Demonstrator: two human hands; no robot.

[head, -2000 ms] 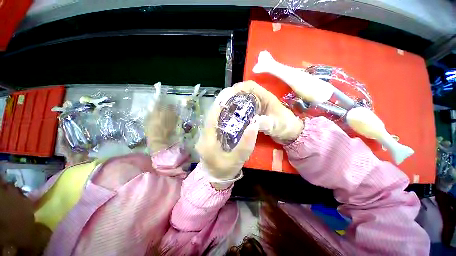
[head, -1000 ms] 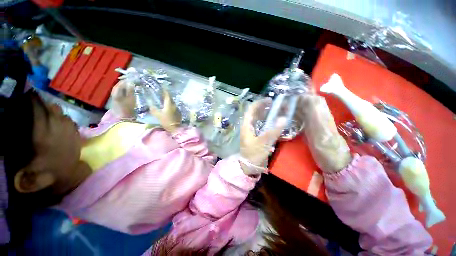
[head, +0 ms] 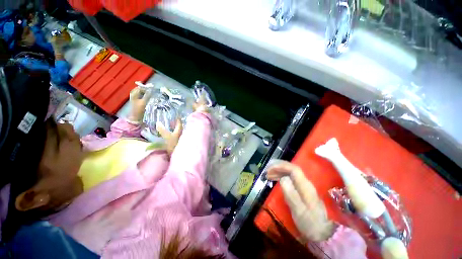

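My left hand (head: 201, 105) reaches far to the left over the neighbouring bench. It holds a small clear shell with a shiny silver inside (head: 204, 93) at its fingertips. My right hand (head: 304, 200) is open and empty over the left part of the red-orange mat (head: 324, 121), slightly blurred. On the mat to its right lie cream-white bone-shaped pieces (head: 353, 184), end to end with a grey part between. A clear rounded plastic piece (head: 400, 202) lies beside and partly under them. The mat's lower part is cut off by the picture's edge.
A person in pink at the left holds a clear figure (head: 163, 114) in both hands. Clear parts (head: 228, 144) lie on that bench, beyond it a red divided tray (head: 112, 78). A white shelf (head: 304, 45) holds clear pieces and film. A black frame edge (head: 263, 177) borders the mat.
My view has turned left. My left hand has carried the clear shell leftward to the neighbouring bench. My right hand has let go of the shell and opened over the mat.
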